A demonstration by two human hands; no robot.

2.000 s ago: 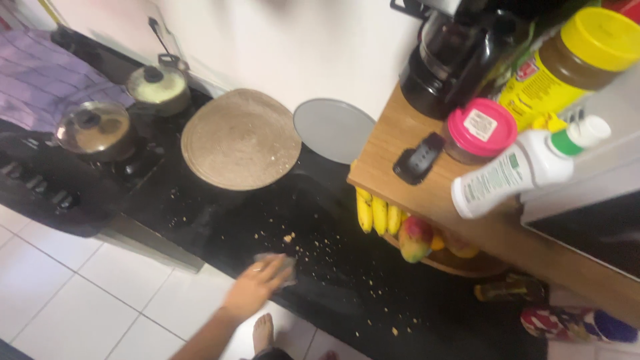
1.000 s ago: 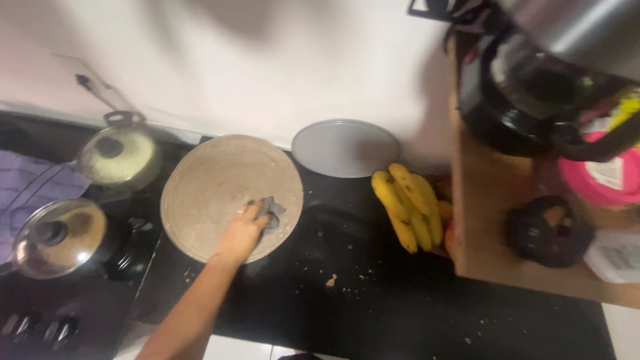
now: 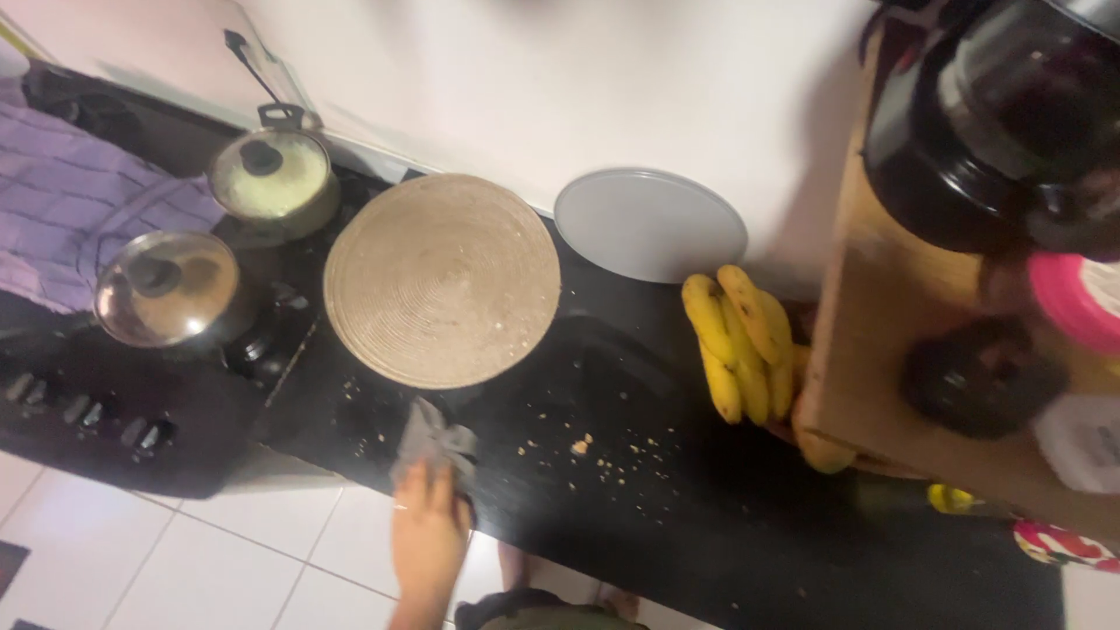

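My left hand is out of view, as far as I can tell. The one hand in sight, which I take for my right hand [image 3: 429,525], presses a grey cloth [image 3: 433,442] onto the black countertop [image 3: 490,472] near its front edge. Just beyond the cloth lies a round woven placemat [image 3: 442,280] with light specks on it. Crumbs [image 3: 582,446] are scattered over the counter to the right of the hand. A round grey tray [image 3: 650,226] leans against the wall behind.
Two lidded pots [image 3: 166,289] stand on the black stove at left, beside a purple checked cloth [image 3: 96,192]. Bananas [image 3: 739,346] lie right of the tray. A wooden shelf [image 3: 840,385] at right holds a coffee maker [image 3: 954,149] and a pink-lidded container [image 3: 1076,297].
My hand and the grey cloth have moved off the placemat onto the counter in front of it. Two seconds ago they were at the counter's front edge. The view has shifted.
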